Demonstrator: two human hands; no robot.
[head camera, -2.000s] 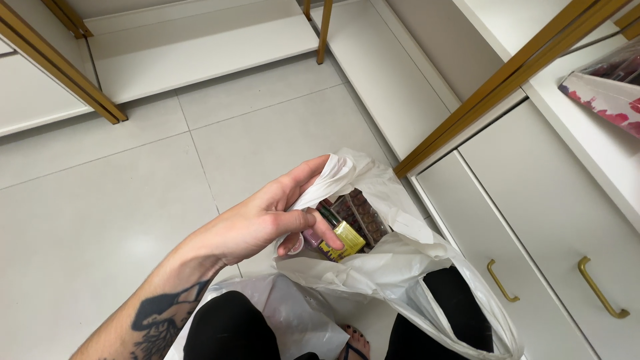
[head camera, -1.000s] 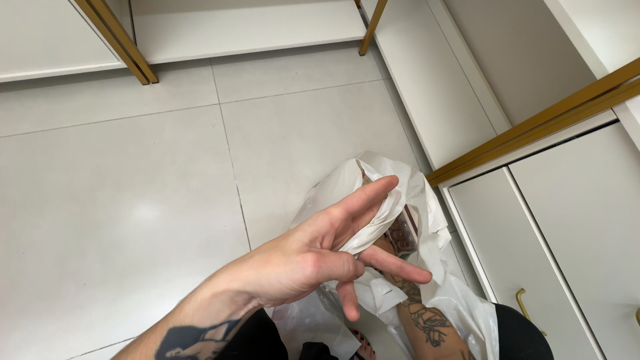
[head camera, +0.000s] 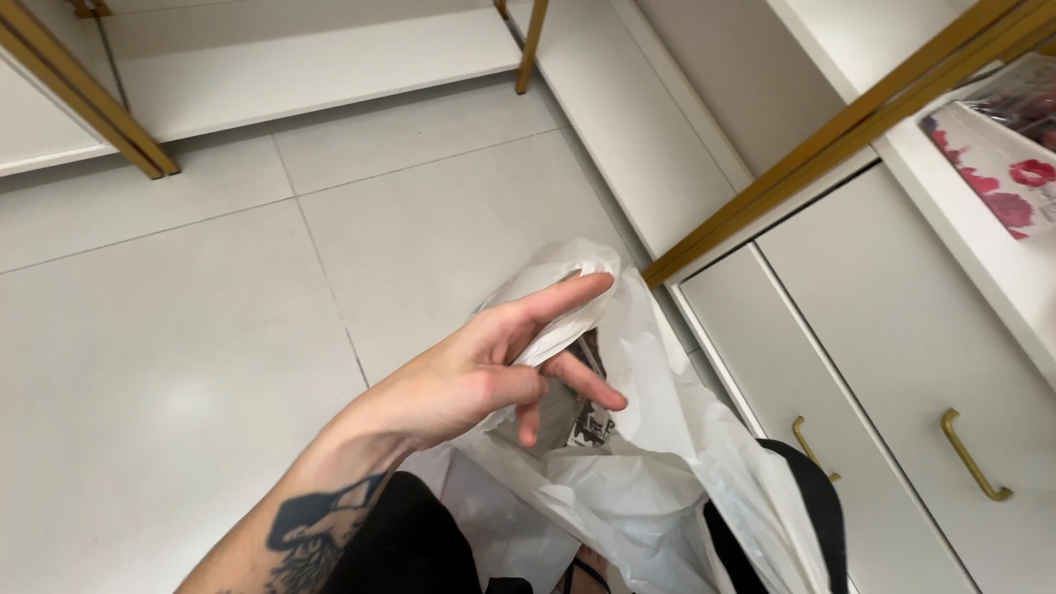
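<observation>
A white plastic bag (head camera: 627, 495) stands between my knees with its mouth open. My left hand (head camera: 487, 371) is at the bag's mouth, a fold of the rim caught between its spread fingers. Inside the bag a dark patterned package (head camera: 590, 425) shows in part; the rest of the contents is hidden by the plastic and my fingers. My right hand is out of view.
White cabinet doors with brass-coloured handles (head camera: 973, 458) stand at the right, below a shelf holding a floral-patterned box (head camera: 990, 165). Gold-coloured metal frames (head camera: 825, 148) edge the white shelving. Pale floor tiles (head camera: 165, 355) lie at the left.
A tattooed right forearm reached into the bag one second ago and is now gone from view. Two seconds ago my left fingers touched a yellow-labelled item in the bag; now they hold the rim.
</observation>
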